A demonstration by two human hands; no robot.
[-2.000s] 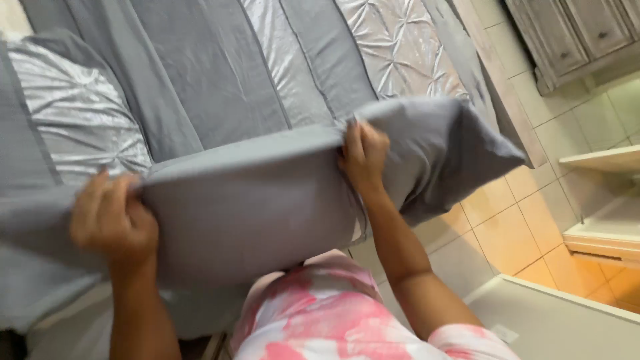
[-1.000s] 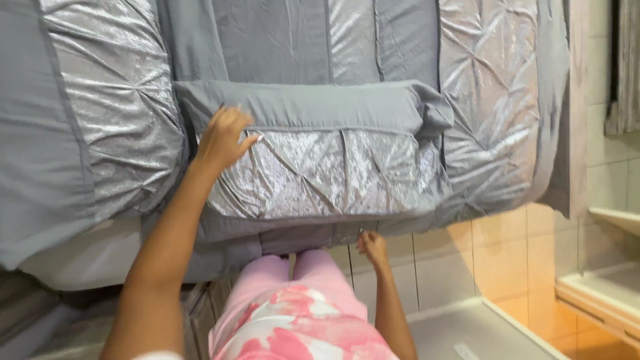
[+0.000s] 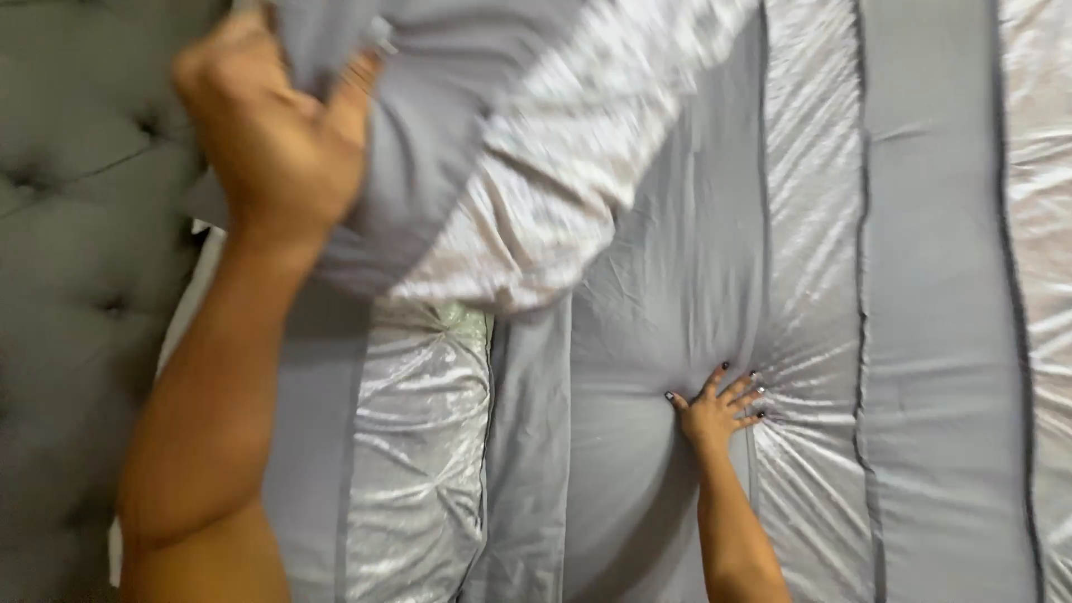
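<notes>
My left hand point(image 3: 276, 126), at the upper left, grips the edge of a grey pillow in a sham with a shiny crushed-velvet panel point(image 3: 536, 176). That pillow is raised and slightly blurred, tilted across the upper middle. My right hand point(image 3: 720, 409) lies with fingers spread on the grey comforter point(image 3: 636, 486), pressing creases into it beside a shiny velvet stripe. A second pillow sham point(image 3: 419, 444), grey with a pinched velvet panel, lies on the bed below the raised pillow.
A dark tufted upholstered headboard point(image 3: 75, 251) runs along the left side. White fabric point(image 3: 188, 293) shows in a narrow strip between it and the lower pillow. The striped comforter extends to the right edge.
The view has shifted to the headboard end. My left hand, over a pillow a second ago, now holds one raised. My right hand has gone from beside the bed onto the comforter.
</notes>
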